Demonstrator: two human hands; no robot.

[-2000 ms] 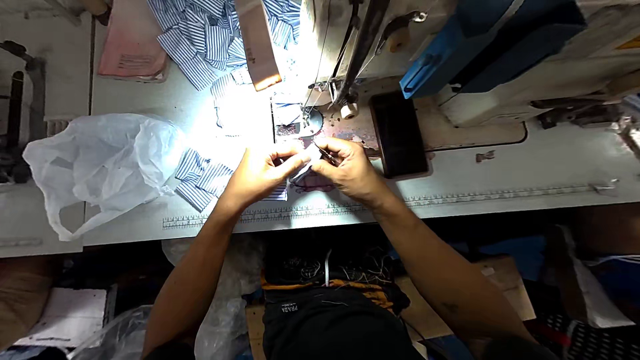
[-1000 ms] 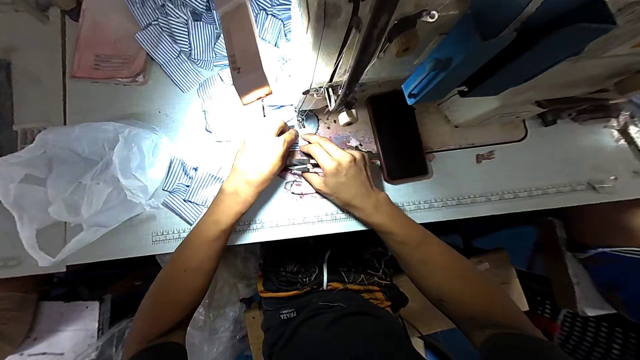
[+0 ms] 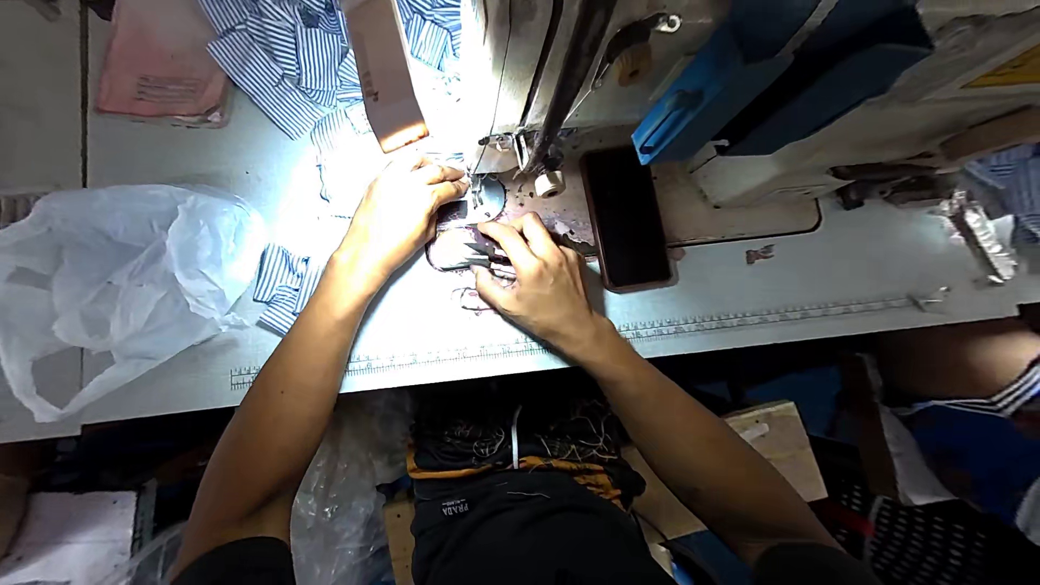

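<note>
Under the bright lamp, my left hand [image 3: 406, 207] lies left of the presser foot [image 3: 478, 191] of a sewing machine [image 3: 552, 175], its fingertips close to the needle. My right hand [image 3: 540, 280] is nearer the table's front edge, thumb and forefinger around small metal thread snips [image 3: 481, 250], with dark points toward the left. Whether the left fingers pinch any cloth cannot be made out in the glare. Blue-and-white striped fabric pieces [image 3: 321, 61] are heaped behind my left hand, and more striped pieces [image 3: 284, 280] lie beside my left forearm.
A white plastic bag [image 3: 122, 268] lies at left, a pink booklet [image 3: 162, 61] behind it. A smartphone [image 3: 630, 219] rests right of my right hand. A blue holder [image 3: 699, 89] is on the machine. A printed ruler scale [image 3: 691, 323] follows the front edge. Another person's leg [image 3: 959, 357] shows at right.
My hands were close together in front of the needle; now they are apart, the left beside the presser foot and the right nearer the front edge.
</note>
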